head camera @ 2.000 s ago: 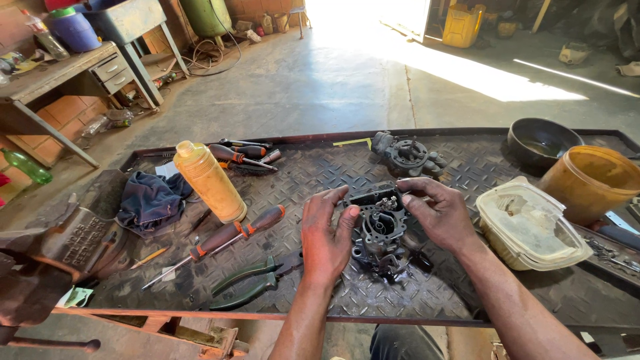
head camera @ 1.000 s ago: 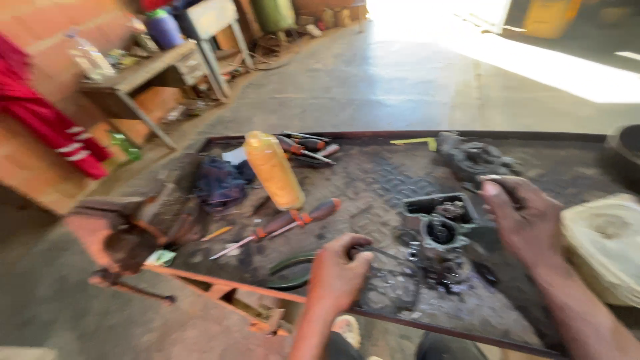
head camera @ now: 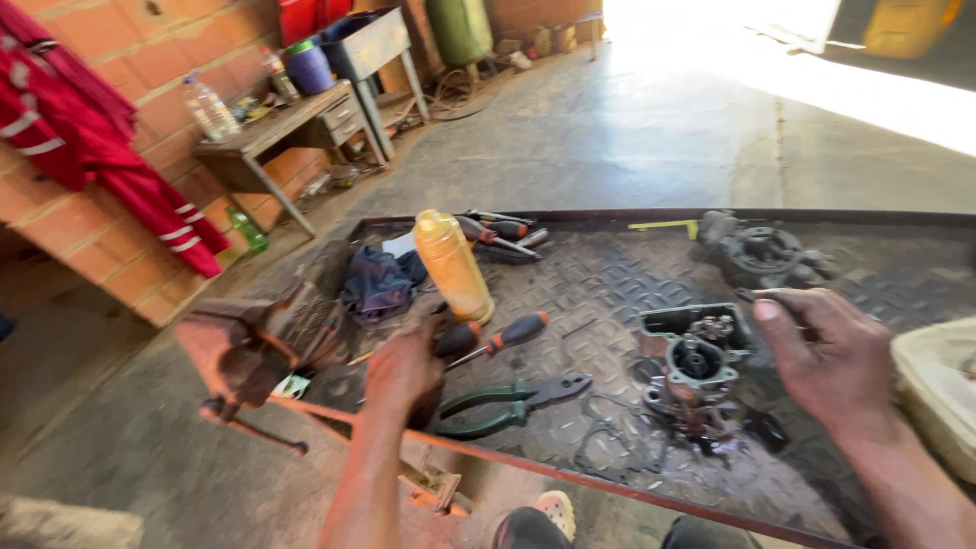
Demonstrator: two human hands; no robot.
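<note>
My left hand (head camera: 404,362) is at a screwdriver with a black and orange handle (head camera: 457,340), its fingers partly hidden and blurred, so a grip cannot be made out. Beside it lie a second screwdriver (head camera: 521,331) and green-handled pliers (head camera: 488,406). Between the thumb and fingers of my right hand (head camera: 827,354) is a small dark part (head camera: 743,293). That hand hovers just right of an opened carburetor body (head camera: 698,358), which sits on the tread-plate bench top. A flat gasket (head camera: 610,435) lies left of the carburetor, and another dark metal casting (head camera: 762,255) is behind it.
An orange-yellow plastic bottle (head camera: 454,267) stands behind my left hand, near a dark cloth (head camera: 377,284) and more screwdrivers (head camera: 503,232). A bench vise (head camera: 252,351) is at the left corner. A pale plastic tub (head camera: 942,381) sits at the right edge.
My left hand has left the carburetor and moved left to the screwdrivers. My right hand has come off the carburetor, with a small dark part at its fingertips. The view has swung left.
</note>
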